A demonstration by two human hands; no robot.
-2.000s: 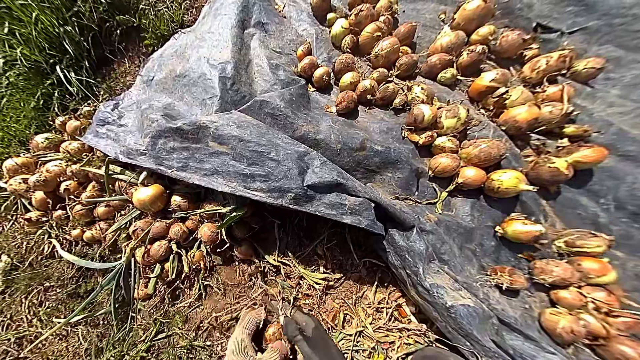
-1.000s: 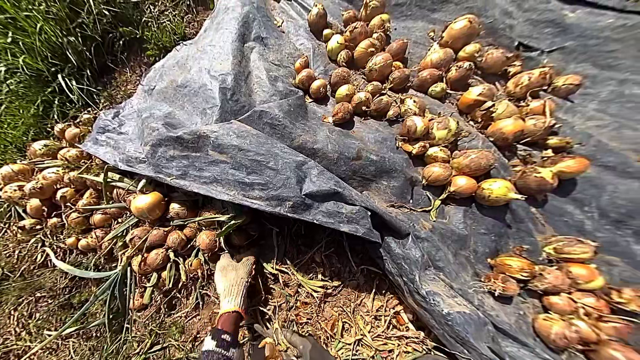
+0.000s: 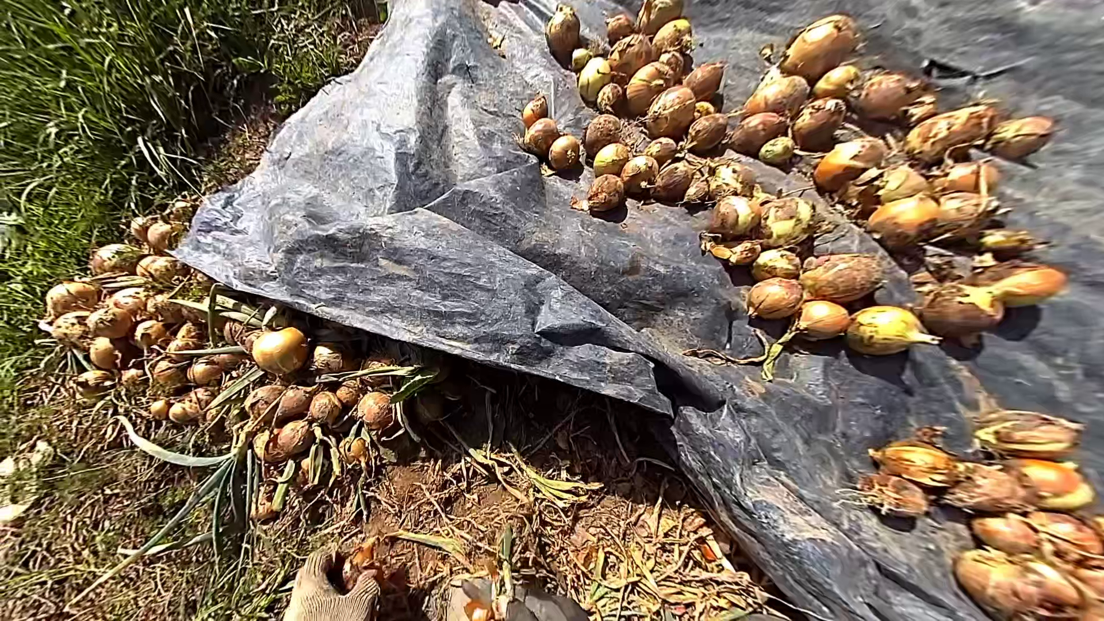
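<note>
At the bottom edge, my left hand (image 3: 332, 593), in a beige knit glove, curls around a reddish-brown onion (image 3: 358, 565) that its fingers partly hide. To its right, my right hand (image 3: 539, 605) wears a grey glove and is largely cut off by the frame. A short green onion stalk (image 3: 505, 556) stands up from its grip; the bulb end is mostly hidden. Beyond my left hand lies a heap of onions (image 3: 293, 404) with long green leaves, partly under the edge of a dark plastic sheet (image 3: 414, 259).
Many loose onions (image 3: 673, 112) lie on top of the sheet, with another group (image 3: 1009, 509) at the lower right. Dry leaves and skins (image 3: 647, 543) litter the soil beside my hands. Tall grass (image 3: 95, 103) grows at the upper left.
My left hand has come back from the heap's edge by the sheet to the bottom of the view, near my right hand. It now has an onion in it.
</note>
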